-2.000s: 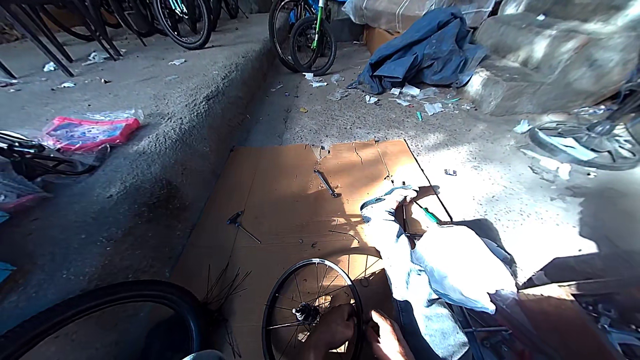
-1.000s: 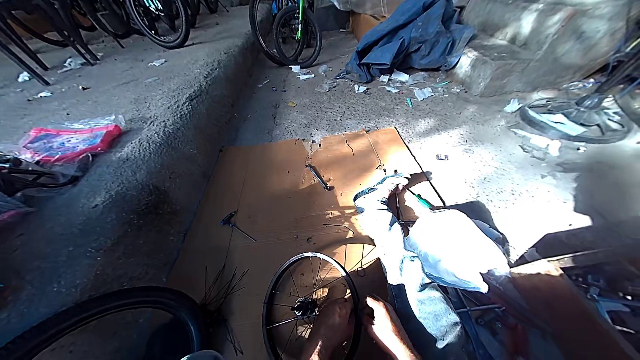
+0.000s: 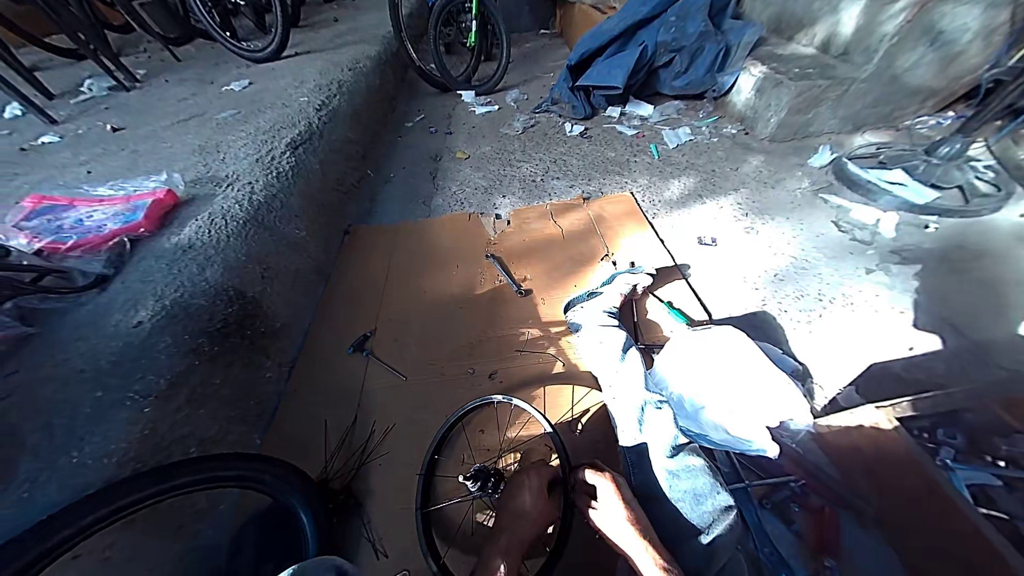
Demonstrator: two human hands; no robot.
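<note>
A small black bicycle wheel rim point(image 3: 432, 448) with spokes and a hub point(image 3: 482, 480) stands tilted at the bottom centre, over a brown cardboard sheet point(image 3: 448, 280). My left hand point(image 3: 530, 500) reaches among the spokes, its fingers at the inner right side of the rim; its grip is shaded. Just outside the same side of the rim is my right hand point(image 3: 604, 500), its fingers bent together at the rim's edge; what they pinch is too small to tell. Loose spokes point(image 3: 352, 456) lie in a bunch left of the wheel, beside a black tyre point(image 3: 160, 480).
A wrench point(image 3: 506, 275) and a T-handle tool point(image 3: 380, 358) lie on the cardboard. Pale cloth point(image 3: 616, 376) and a white bag point(image 3: 728, 388) are right of the wheel, near a box of tools point(image 3: 920, 480). A concrete ledge point(image 3: 264, 160) runs along the left; bicycles point(image 3: 472, 48) stand behind.
My right hand has moved a little relative to the rim, its fingers now bent closer together beside it. The left hand stays inside the wheel.
</note>
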